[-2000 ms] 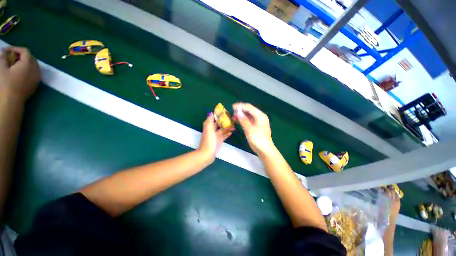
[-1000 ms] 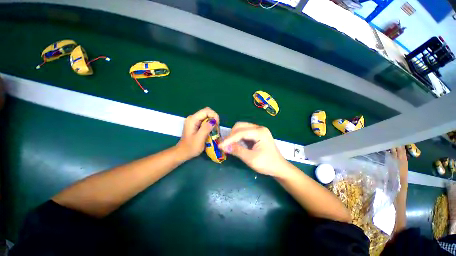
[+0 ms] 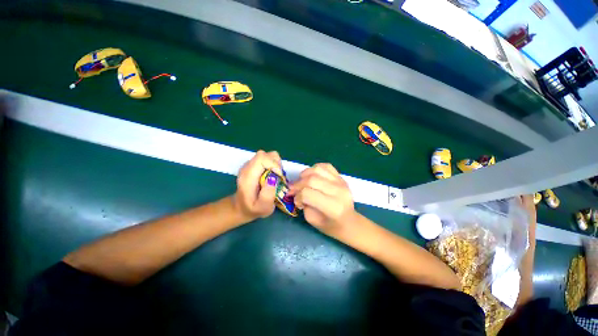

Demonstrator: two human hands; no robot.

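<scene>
A yellow toy shell [image 3: 286, 201] is held over the near edge of the bench, its open side with blue and dark inner parts facing up. My left hand [image 3: 258, 186] is closed around its left side, the thumb with purple nail on the rim. My right hand [image 3: 322, 198] has its fingertips at the shell's inside from the right. What the right fingertips pinch is hidden and too small to tell.
Yellow shells with red leads [image 3: 227, 93] lie on the green belt beyond the pale metal rail [image 3: 151, 145]. A grey post [image 3: 498, 172] crosses at right. A bag of gold-tan parts [image 3: 459, 256], a white round cap [image 3: 429, 226] and another person's arm [image 3: 526, 249] are at right.
A shell was released onto the belt, and another is now held nearer me over the bench. Since one second ago, my right fingers have closed in on it. The belt shells appear shifted right.
</scene>
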